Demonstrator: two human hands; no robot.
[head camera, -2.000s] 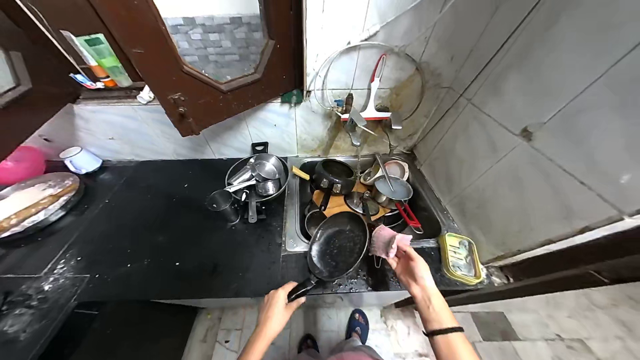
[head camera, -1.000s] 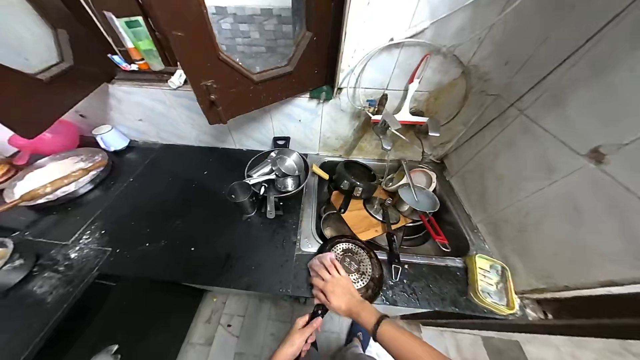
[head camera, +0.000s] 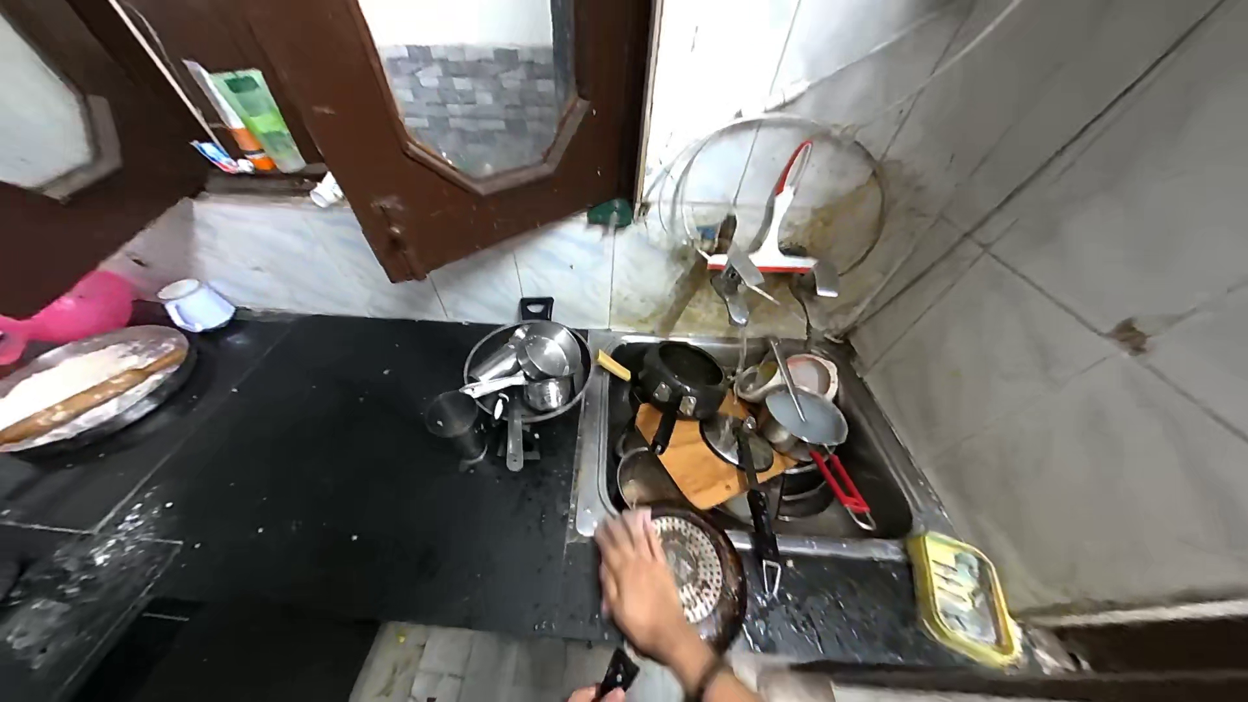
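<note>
A dark frying pan (head camera: 723, 585) is bottom up at the sink's front edge, its perforated metal base showing. My right hand (head camera: 639, 585) lies over the left part of that base, pressing a pink scrubbing cloth (head camera: 641, 517) that is mostly hidden under the fingers. At the bottom edge of the view, my left hand (head camera: 597, 693) grips the pan's black handle (head camera: 617, 673); only its fingertips show. Behind the pan, the steel sink (head camera: 592, 458) holds a wooden board (head camera: 690, 463), a black pan (head camera: 682, 375), a red-handled strainer (head camera: 807, 419) and other dishes.
Left of the sink stand a steel basin (head camera: 585, 385) of small pots and a dark tumbler (head camera: 456, 417). A yellow-rimmed container (head camera: 1004, 634) sits at right. A floury plate (head camera: 175, 390) with a rolling pin (head camera: 88, 402) is far left. A cabinet door (head camera: 478, 219) hangs open above the counter.
Two seconds ago the pan's inside faced up and the pink cloth was held beside it. It has been turned over, and my right hand has moved onto its base.
</note>
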